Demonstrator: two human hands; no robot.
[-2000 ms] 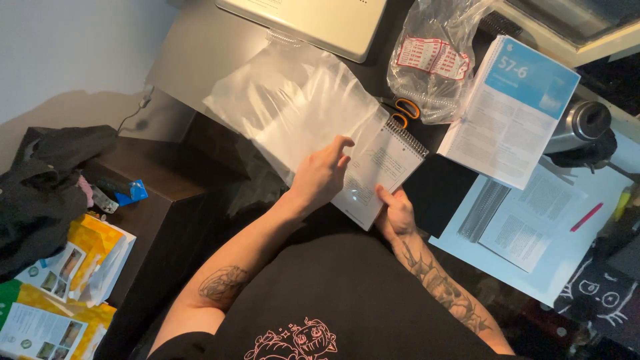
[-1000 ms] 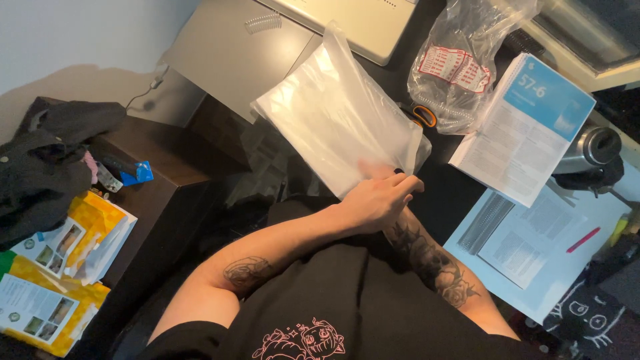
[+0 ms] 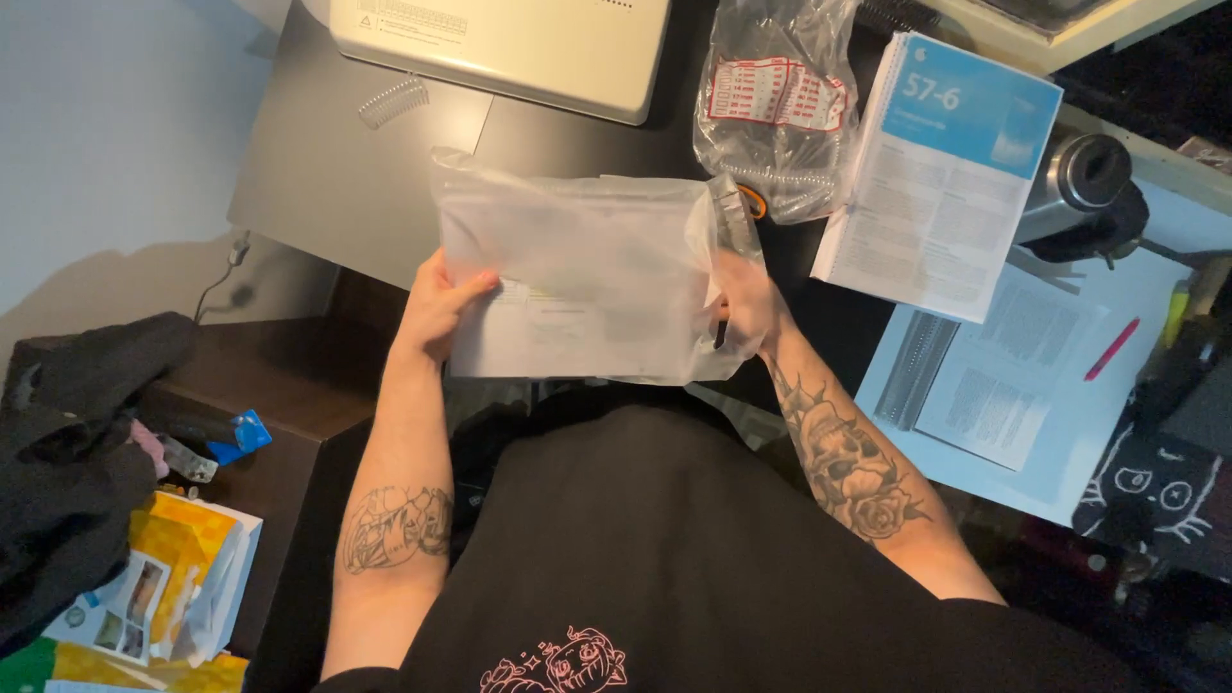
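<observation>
A translucent plastic bag (image 3: 587,279) with a spiral-bound notebook inside lies across both my hands, level above the desk's front edge. My left hand (image 3: 443,306) grips its left end, thumb on top. My right hand (image 3: 746,300) is at the right end, partly behind or within the clear plastic, its fingers closed on it and blurred. Near the bag's upper right corner shows the orange handle of scissors (image 3: 752,202), the rest hidden. Printed lines show faintly through the plastic.
A cream machine (image 3: 500,48) stands at the back, a loose clear binding coil (image 3: 393,102) before it. To the right are a clear bag of coils (image 3: 775,115), a spiral-bound book (image 3: 948,173), a steel flask (image 3: 1073,183), papers and a pink pen (image 3: 1113,348). A dark cabinet (image 3: 279,385) stands left.
The notebook, in view two seconds ago beside the plastic bag, is now inside it. The bag has turned from slanting to level, and my left hand has moved to its left end.
</observation>
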